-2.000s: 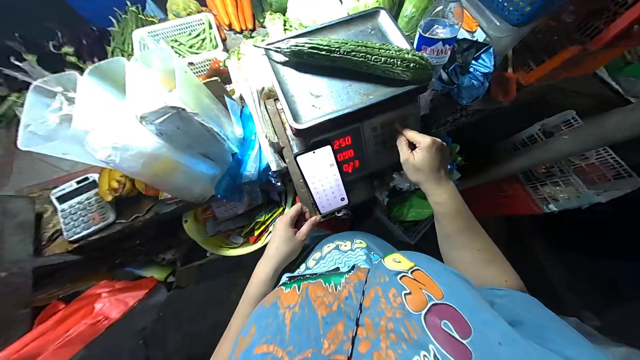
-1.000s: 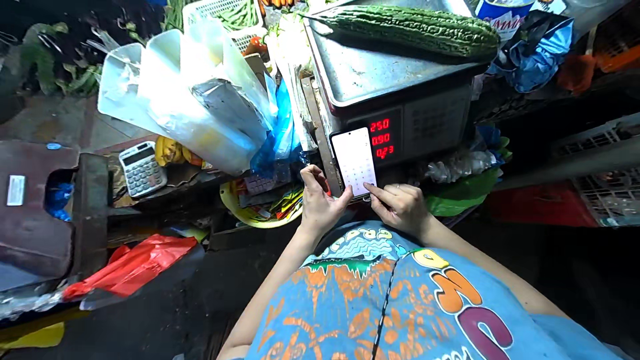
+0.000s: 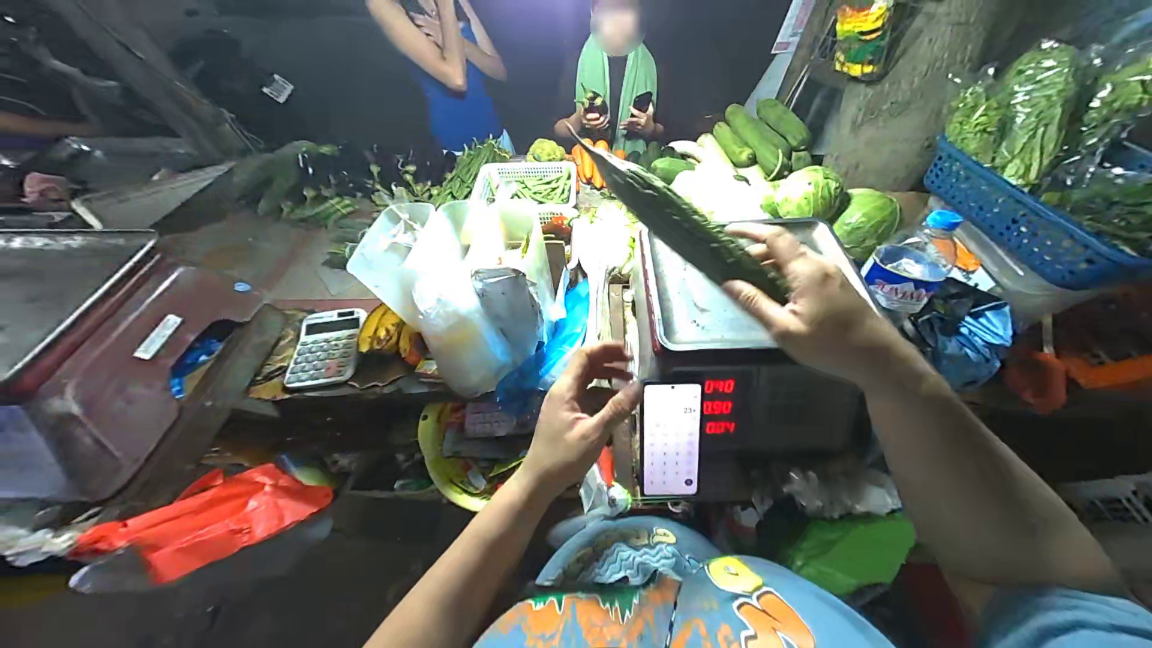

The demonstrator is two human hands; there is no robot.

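A long green bitter gourd point(image 3: 688, 225) is held at its thick end by my right hand point(image 3: 805, 292), tilted up above the metal tray point(image 3: 706, 315) of a digital scale. Its thin end points up and to the left. My left hand point(image 3: 589, 414), fingers apart and holding nothing, is just left of a smartphone point(image 3: 671, 441). That phone shows a calculator screen and leans against the scale's front, beside the red digits of the display point(image 3: 719, 407).
Plastic bags point(image 3: 477, 297) and a white calculator point(image 3: 326, 348) lie to the left. Cabbages point(image 3: 866, 223), a water bottle point(image 3: 909, 265) and a blue basket point(image 3: 1035, 220) stand at the right. Beyond the vegetables, two people stand, one with a green towel point(image 3: 621, 85).
The gourd, earlier lying on the scale tray, is lifted in my right hand, which has left the phone. My left hand has let go of the phone. The view has tilted up.
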